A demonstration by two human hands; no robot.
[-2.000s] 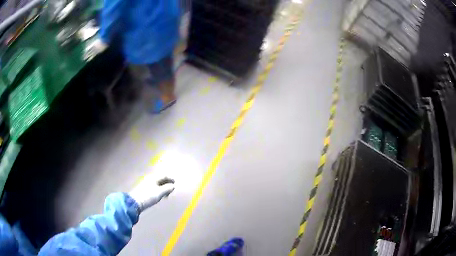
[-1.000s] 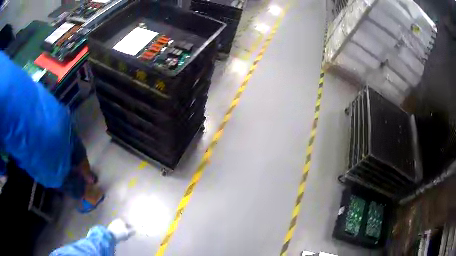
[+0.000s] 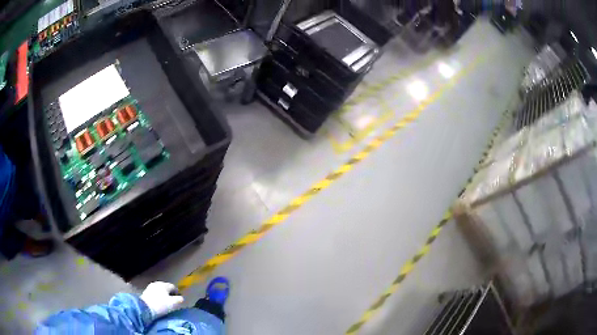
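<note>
A circuit board (image 3: 121,163) lies in the top black tray (image 3: 216,147) of a tall stack at the left. The board is green with a large white plate, three orange-copper coils and many dark parts. My left hand (image 3: 162,299), in a white glove, hangs over the floor below and right of the stack, apart from it. Its fingers look loosely curled; nothing is visible in it, but the grip is unclear. My right hand is not in view.
Another black stack (image 3: 311,78) stands beyond, beside a grey metal-topped stand (image 3: 232,53). White wrapped goods (image 3: 537,209) and a wire rack (image 3: 458,311) are at the right. Striped lines (image 3: 307,193) edge the walkway. A person's blue clothing shows at the left edge.
The view has moved forward and turned. The tray stack and its board are closer, at the left. The other person has moved to the left edge. My left hand stays low in the picture.
</note>
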